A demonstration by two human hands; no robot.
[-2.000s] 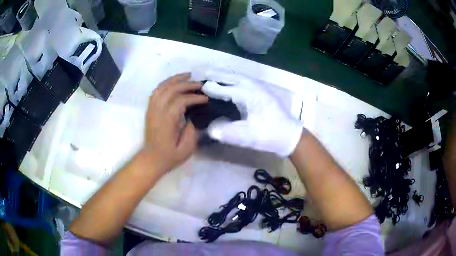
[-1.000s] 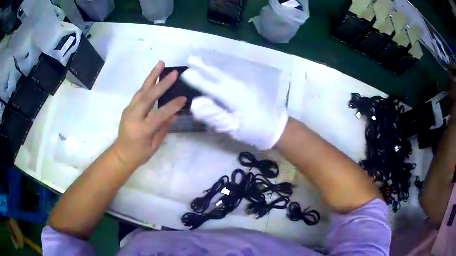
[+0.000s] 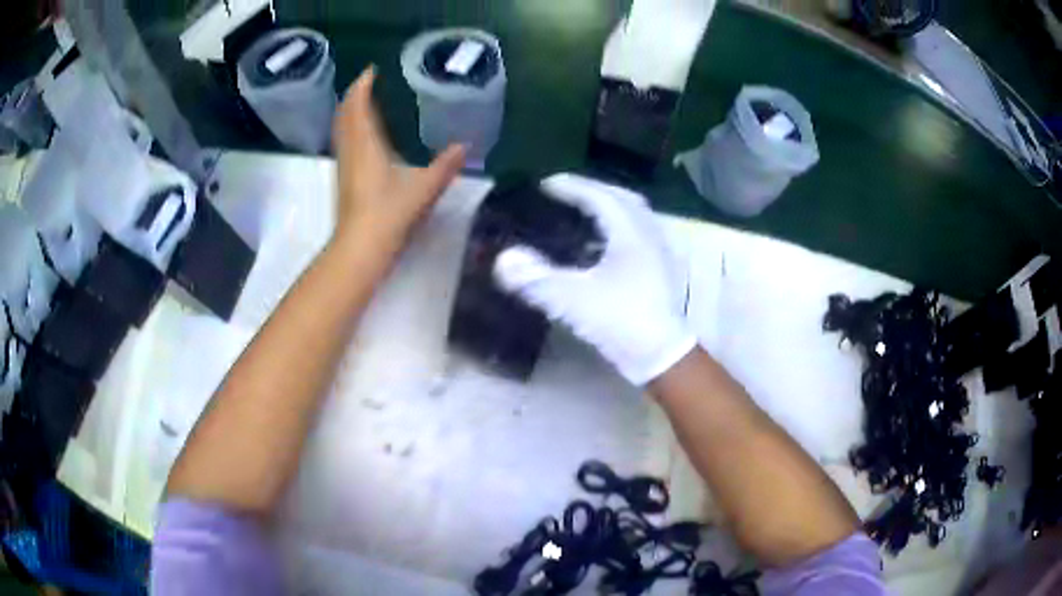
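Note:
A black box (image 3: 501, 314) stands tilted over the middle of the white worktable, its lower part blurred. My right hand (image 3: 617, 274), in a white glove, grips the box near its top from the right. My left hand (image 3: 390, 175) is bare, off the box, with thumb and fingers spread near the table's back edge. Its fingers are beside a bagged device (image 3: 460, 99) with a round black top and white label. Another bagged device (image 3: 285, 93) stands to its left. Coiled black cables (image 3: 594, 541) lie at the table's front.
Filled boxes with bagged devices (image 3: 151, 233) line the left side. On the green belt (image 3: 862, 186) stand a black box with a pale raised flap (image 3: 635, 116) and a third bagged device (image 3: 751, 151). A large cable pile (image 3: 914, 408) lies at the right, with black boxes beyond it.
My left hand has left the box and moved up toward the belt, now spread open. My right hand now holds the box more upright. The view shows more of the belt.

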